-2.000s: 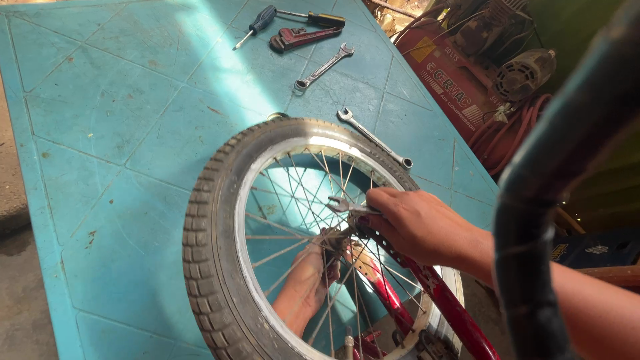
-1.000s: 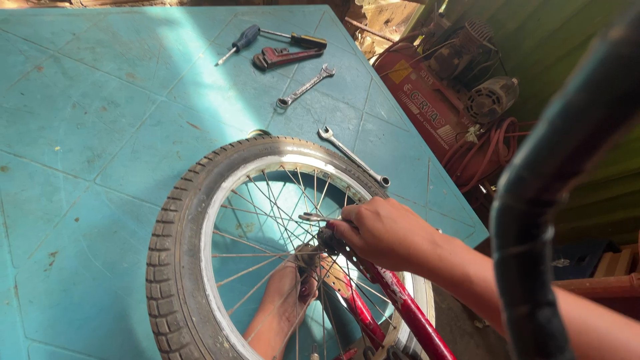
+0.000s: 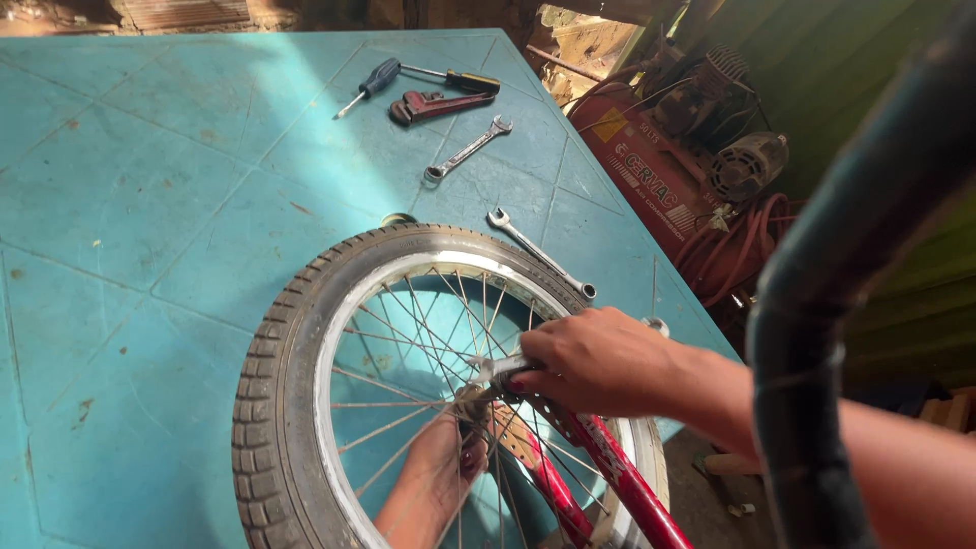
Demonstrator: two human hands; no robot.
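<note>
A spoked bicycle wheel with a black tyre (image 3: pixel 278 366) stands tilted over the blue table, its hub (image 3: pixel 474 402) between the legs of a red fork (image 3: pixel 621 473). My right hand (image 3: pixel 595 366) is closed on a metal wrench (image 3: pixel 496 367), whose open jaw lies close above the hub. Seen through the spokes, my left hand (image 3: pixel 446 457) is at the far side of the hub, its fingers curled near the axle; what they grip is partly hidden. A combination wrench (image 3: pixel 541 255) lies just beyond the tyre.
On the blue table (image 3: pixel 152 191) lie another combination wrench (image 3: pixel 469 152), a red pipe wrench (image 3: pixel 442 107), a blue-handled screwdriver (image 3: pixel 379 78) and a yellow-and-black-handled screwdriver (image 3: pixel 473 81). A red air compressor (image 3: pixel 648 168) with coiled hose stands beyond the right edge. A dark curved tube (image 3: pixel 801 305) crosses the right foreground.
The wrench in my right hand has swung slightly about the hub. My left hand stays behind the spokes. The view has shifted.
</note>
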